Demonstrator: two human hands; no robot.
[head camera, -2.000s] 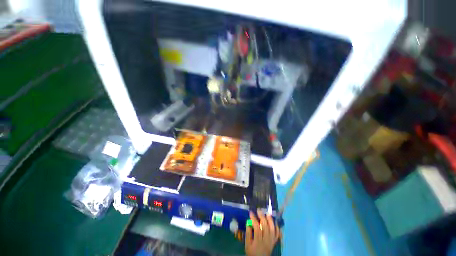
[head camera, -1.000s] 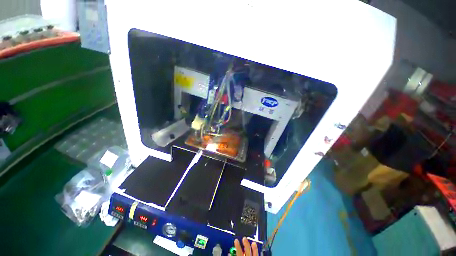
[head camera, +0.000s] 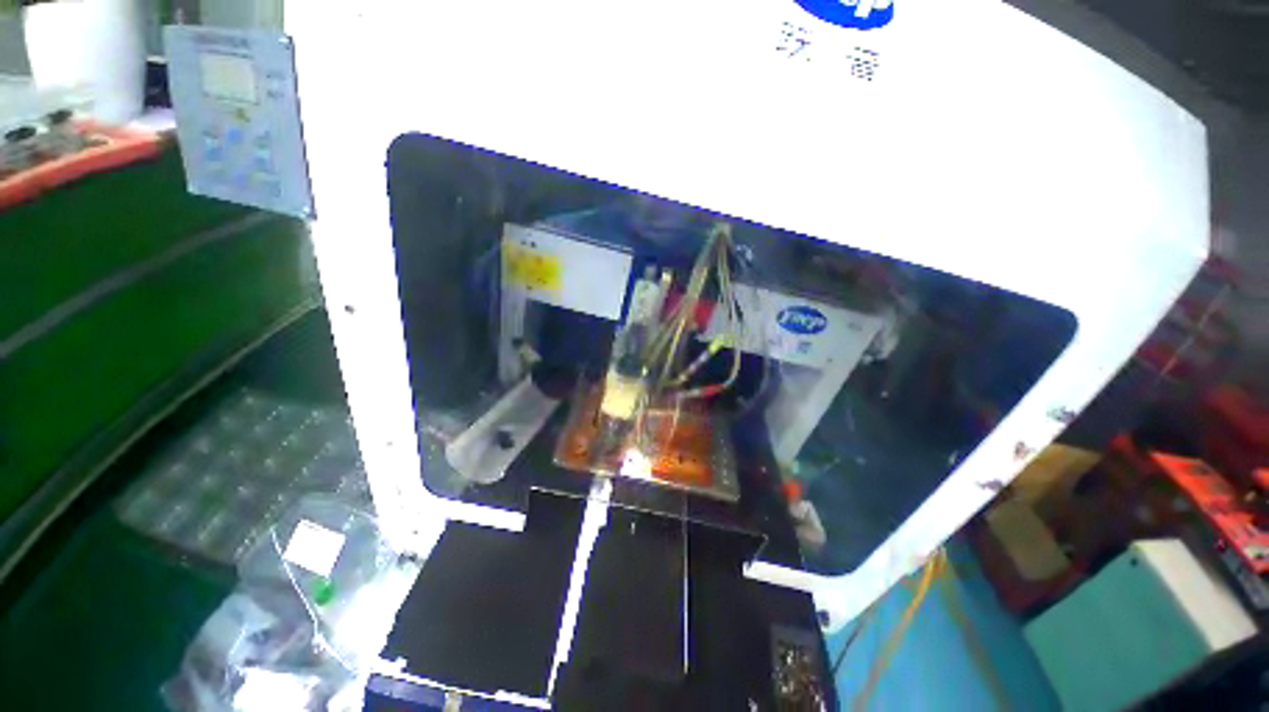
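Note:
The white machine hood (head camera: 752, 125) with its dark window fills the middle of the view. Inside, behind the window, the plate with the orange fixtures (head camera: 675, 448) lies under the dispensing head (head camera: 626, 383), with a bright spot of light at its front edge. The fixtures are partly hidden by the head and blurred by the window. The black machine top (head camera: 487, 605) lies in front, with a white strip across it. Neither of my hands is in view. The blue front panel shows only as a sliver at the bottom edge.
Clear plastic bags (head camera: 258, 633) and a flat clear grid sheet (head camera: 230, 480) lie left of the machine on the green bench (head camera: 125, 612). A grey control box (head camera: 240, 118) is on the hood's left side. A yellow hose (head camera: 905, 612) and a teal box (head camera: 1127, 633) are at the right.
The plate with the orange fixtures has gone back under the head inside the hood. My hand, earlier at the panel's green button, has left the picture. The view has tilted up.

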